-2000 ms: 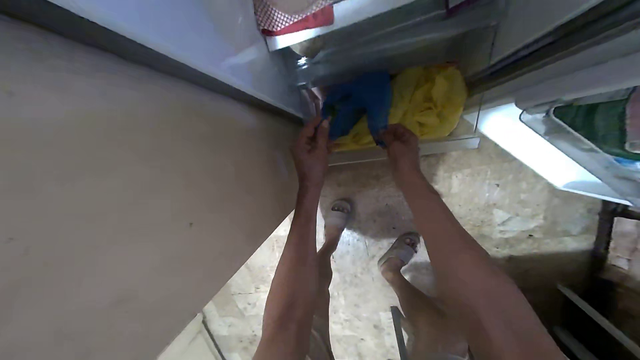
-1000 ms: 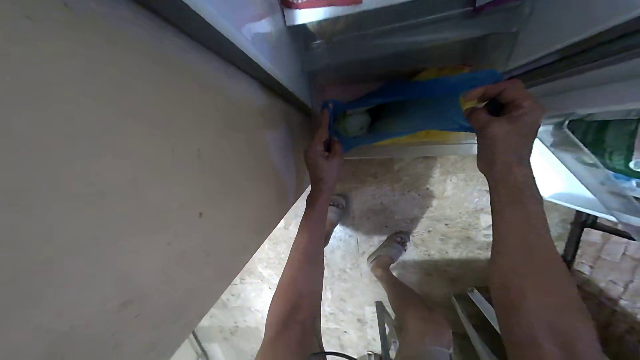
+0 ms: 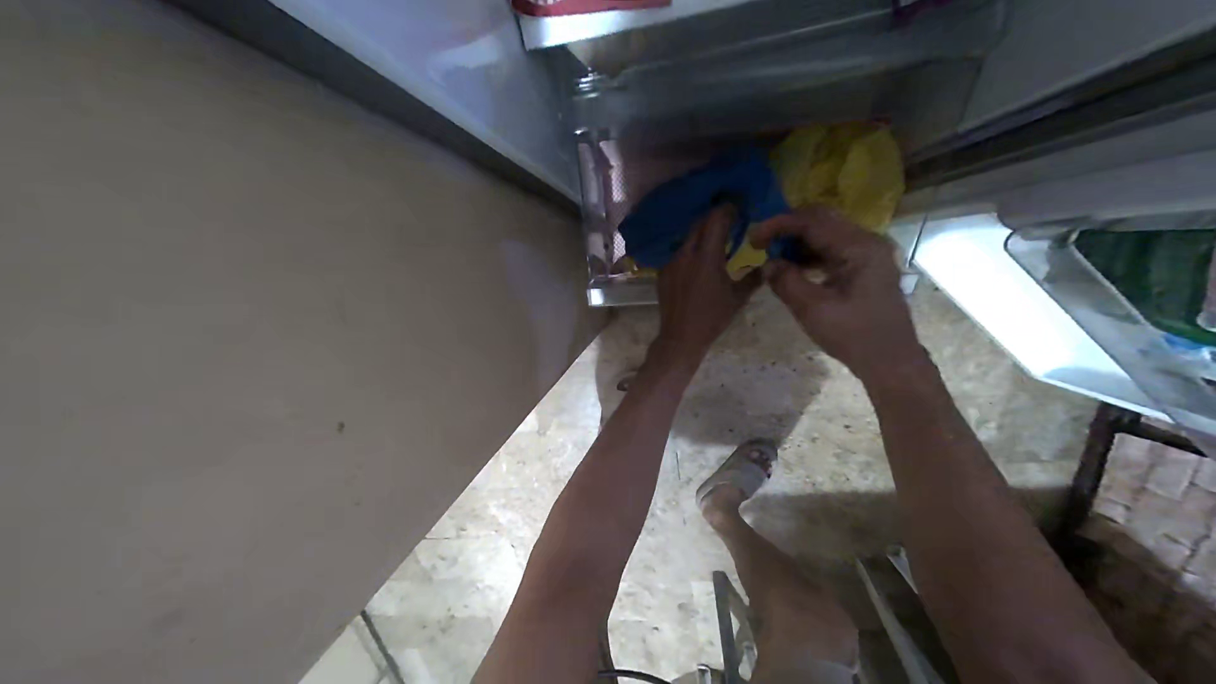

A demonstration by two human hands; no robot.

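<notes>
A blue plastic bag point(image 3: 679, 211) lies bunched in a clear refrigerator drawer point(image 3: 622, 295), with a yellow plastic bag point(image 3: 845, 171) behind and to its right. My left hand point(image 3: 701, 275) grips the near edge of the blue bag, its fingertips partly hidden in the folds. Close beside it on the right, my right hand point(image 3: 831, 275) pinches a gathered part of the blue bag between thumb and fingers. What the blue bag contains is hidden. Some pink patterned material shows through the drawer's left end.
A large pale panel point(image 3: 285, 332) fills the left side. Above the drawer is a shelf edge point(image 3: 589, 27) with a red item. At right, an open door's bin point(image 3: 1083, 313) holds a green item. A sandaled foot point(image 3: 739, 470) stands on the stone floor, near metal bars point(image 3: 727, 617).
One second ago my hands were wide apart, stretching the blue bag open with a pale green round item visible inside. They have come together, and the bag is bunched up.
</notes>
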